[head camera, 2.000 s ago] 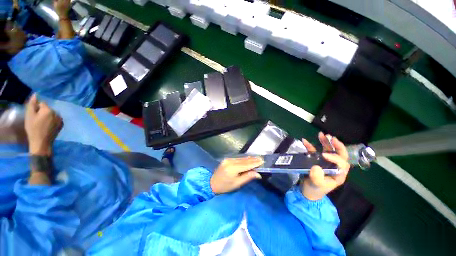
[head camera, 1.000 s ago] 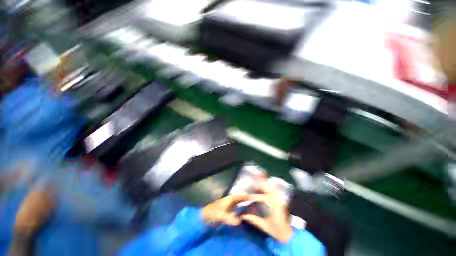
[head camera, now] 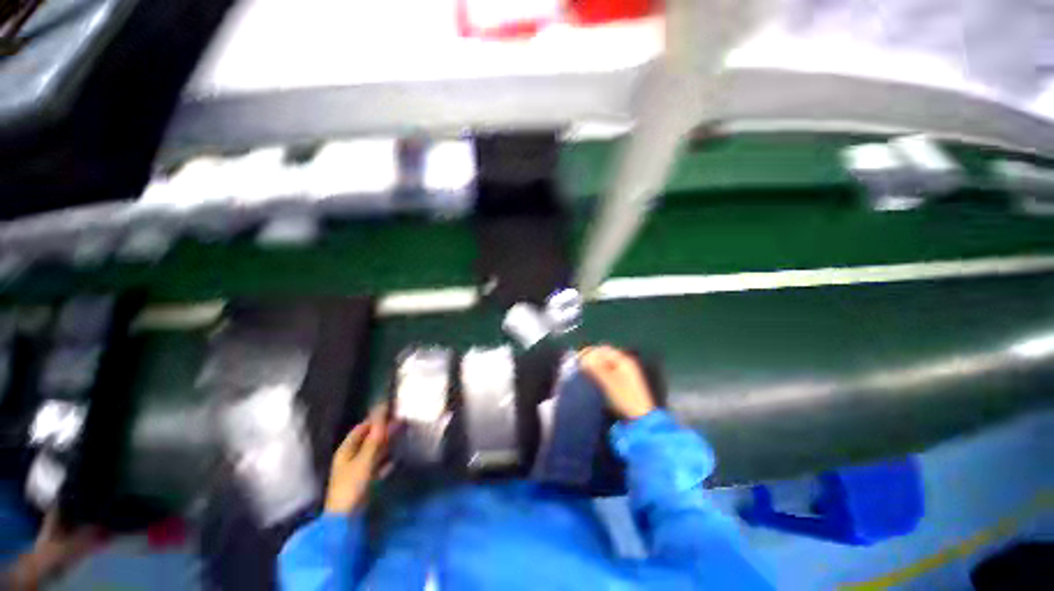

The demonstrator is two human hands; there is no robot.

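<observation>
The picture is blurred. A black phone tray (head camera: 520, 451) lies right in front of me. Two shiny, pale-looking phones (head camera: 490, 404) lie side by side in its left and middle part. A dark smartphone (head camera: 570, 429) is at its right part, lengthwise to me. My right hand (head camera: 616, 379) has its fingers on the far end of this dark phone. My left hand (head camera: 358, 462) is at the tray's left edge, beside the leftmost phone; blur hides whether it grips anything.
A slanted post (head camera: 647, 162) stands beyond the tray, with a small bottle (head camera: 563, 309) and white piece (head camera: 526, 324) near its foot. Black trays (head camera: 520, 225) and white boxes (head camera: 347, 173) lie behind. Another tray (head camera: 335, 393) is left, a person's hand (head camera: 52, 552) lower left, a blue stool (head camera: 869, 501) right.
The view has swung right and levelled out. My hands, together around a phone before, are now apart, left at the tray's left edge and right on the dark phone.
</observation>
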